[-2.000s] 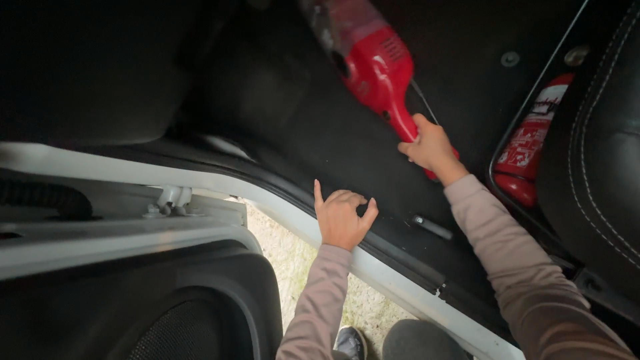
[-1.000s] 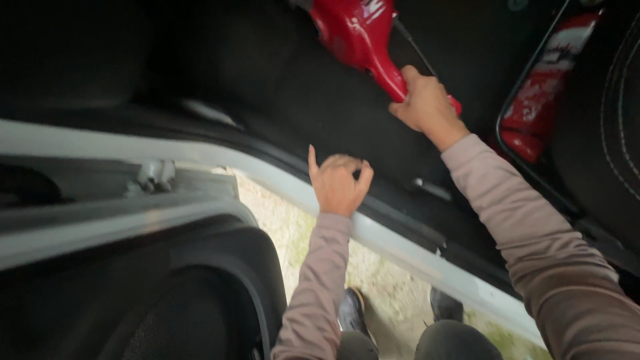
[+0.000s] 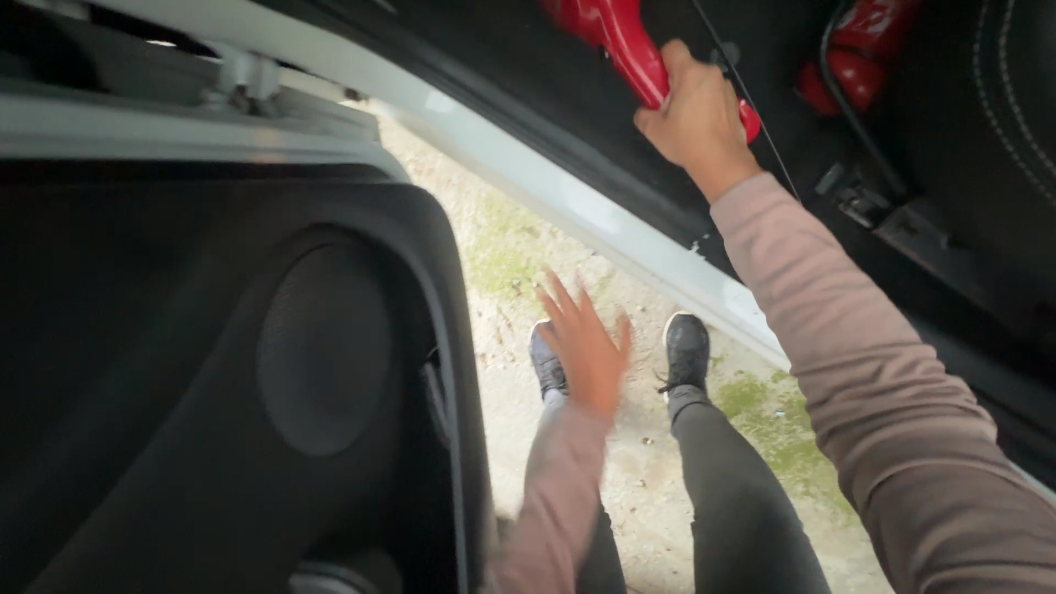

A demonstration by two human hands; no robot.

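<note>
My right hand (image 3: 697,120) grips the handle of a red handheld vacuum cleaner (image 3: 631,49) at the top of the view, over the dark car floor. The cleaner's front end is cut off by the upper edge. My left hand (image 3: 584,342), slightly blurred, hangs in the gap of the car's doorway with its fingers spread and nothing in it. It is between the car door (image 3: 206,346) and the white door sill (image 3: 577,194), above the ground.
A red fire extinguisher (image 3: 854,58) lies beside the black stitched seat (image 3: 973,124) at upper right. A metal seat rail (image 3: 858,198) is below it. The door carries a round speaker cover (image 3: 326,351). My shoes (image 3: 686,351) stand on rough ground (image 3: 511,256) with green patches.
My left hand has left its place by the sill and spread its fingers over the ground. My right hand still holds the vacuum cleaner. The view has shifted toward the ground.
</note>
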